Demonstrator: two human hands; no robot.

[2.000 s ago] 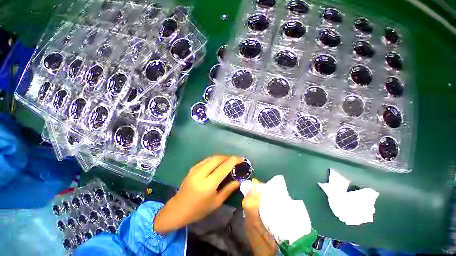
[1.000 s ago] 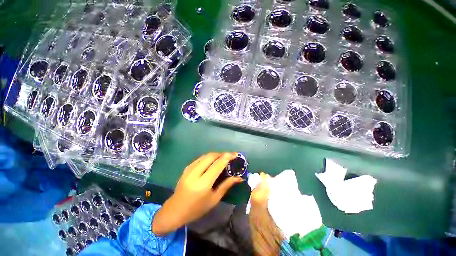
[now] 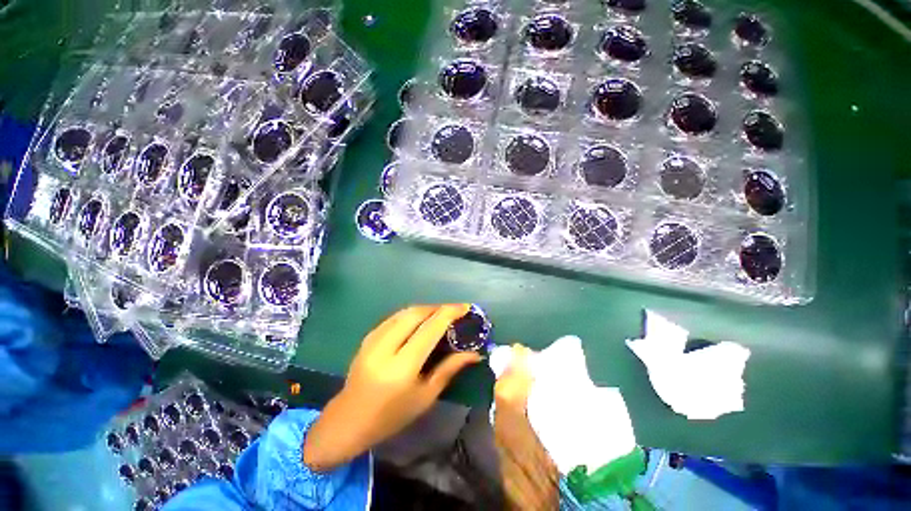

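Observation:
My left hand (image 3: 395, 374) holds a round dark glossy lens (image 3: 468, 330) with a bright rim between thumb and fingertips, low over the green bench top. My right hand (image 3: 514, 409) is just right of it, fingers closed on a white wiping cloth (image 3: 579, 404). A small white tip (image 3: 501, 357) of it pokes out at the fingertips, close to the lens rim; whether it touches the lens I cannot tell. A clear blister tray (image 3: 599, 267) with rows of dark discs lies in front; several discs in its nearest row show a grid-like pattern.
An untidy stack of clear trays (image 3: 200, 344) is at the left, another tray (image 3: 180, 434) lower down beside the bench. Loose round discs (image 3: 375, 220) lie between stack and front tray. A crumpled white wipe (image 3: 699, 374) is at the right. A green piece (image 3: 609, 477) is below the cloth.
The view has shifted, so the trays sit further left and a little lower or higher in the picture. My left hand still holds the lens; my right still holds the cloth near its rim.

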